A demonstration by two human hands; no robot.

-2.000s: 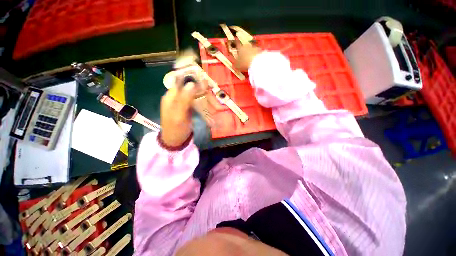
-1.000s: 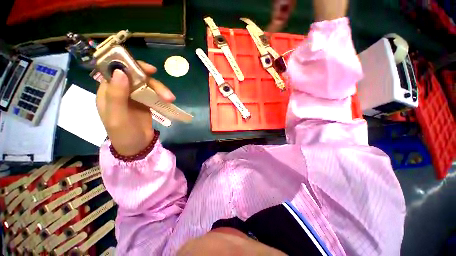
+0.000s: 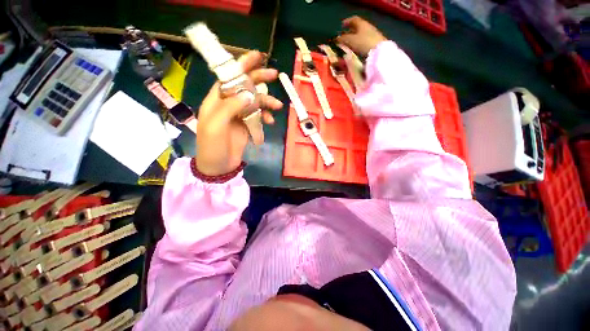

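My left hand (image 3: 226, 123) is raised over the bench left of the red-orange compartment tray. It holds one or more beige-strapped smartwatches (image 3: 228, 70), a strap sticking out up and left; the fingers hide the cases. My right hand (image 3: 362, 35) is just past the tray's far edge with its fingers bent; whether it grips anything cannot be told. On the compartment tray (image 3: 297, 161) lie a watch (image 3: 308, 125) at the left, another watch (image 3: 310, 67) beside it, and at least one more watch (image 3: 338, 70) partly hidden by my right sleeve.
A full tray of beige-strapped watches (image 3: 77, 249) is at lower left. A calculator (image 3: 65, 90), a white paper slip (image 3: 126, 132) and a pink-strapped watch (image 3: 181, 112) are at left. A white tape dispenser (image 3: 498, 136) and a red tray (image 3: 563, 194) are at right.
My left hand has moved right with its watches and now covers the place where the round disc showed. My right hand, cut off at the top before, is back in view above the tray.
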